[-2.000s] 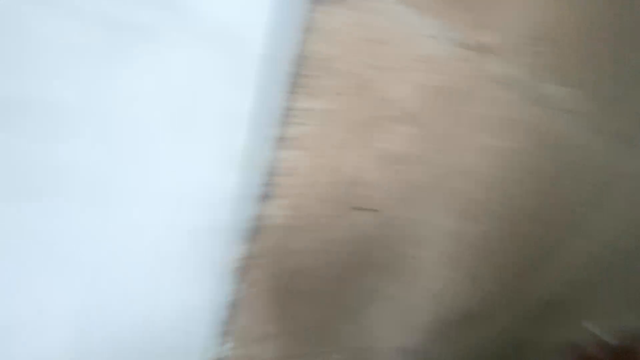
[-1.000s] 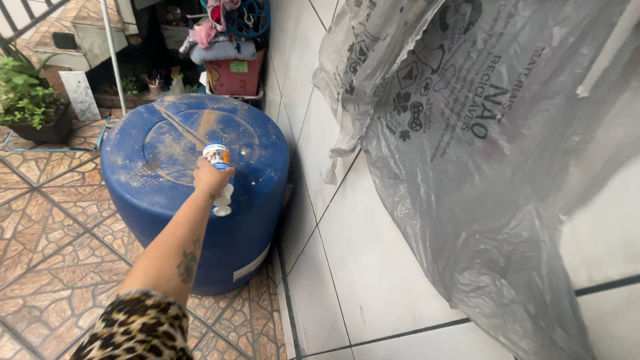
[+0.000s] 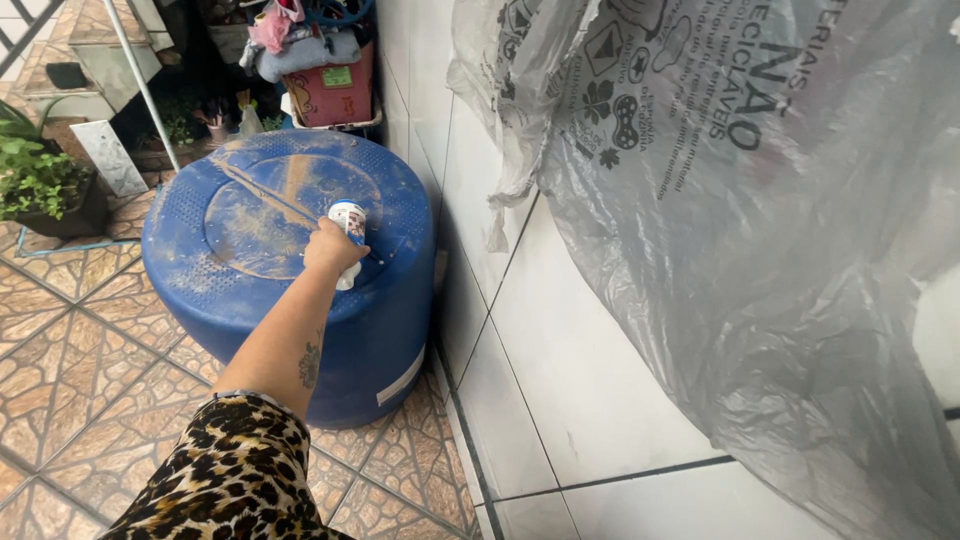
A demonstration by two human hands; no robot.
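Note:
My left hand (image 3: 334, 247) reaches out over an overturned blue plastic drum (image 3: 292, 289) and is closed around a small white plastic bottle (image 3: 349, 217). The bottle has a printed label and a blue edge at its upper end. A white part of it shows below the hand, close to the drum's top. Light brown dirt and white specks cover much of that top. The forearm, with a dark tattoo, comes up from the lower left in a leopard-print sleeve. My right hand is not in view.
A grey printed plastic bag (image 3: 750, 247) hangs before the white tiled wall (image 3: 600, 352) at right. Behind the drum stands a red bin (image 3: 337, 94) with cloths on it. A potted plant (image 3: 37, 180), a leaning stone slab (image 3: 109, 157) and a white pole (image 3: 142, 82) are at left.
The view has swung from blurred white and brown surfaces to the drum. My left hand has come into view with the bottle; its grip looks the same as one second ago.

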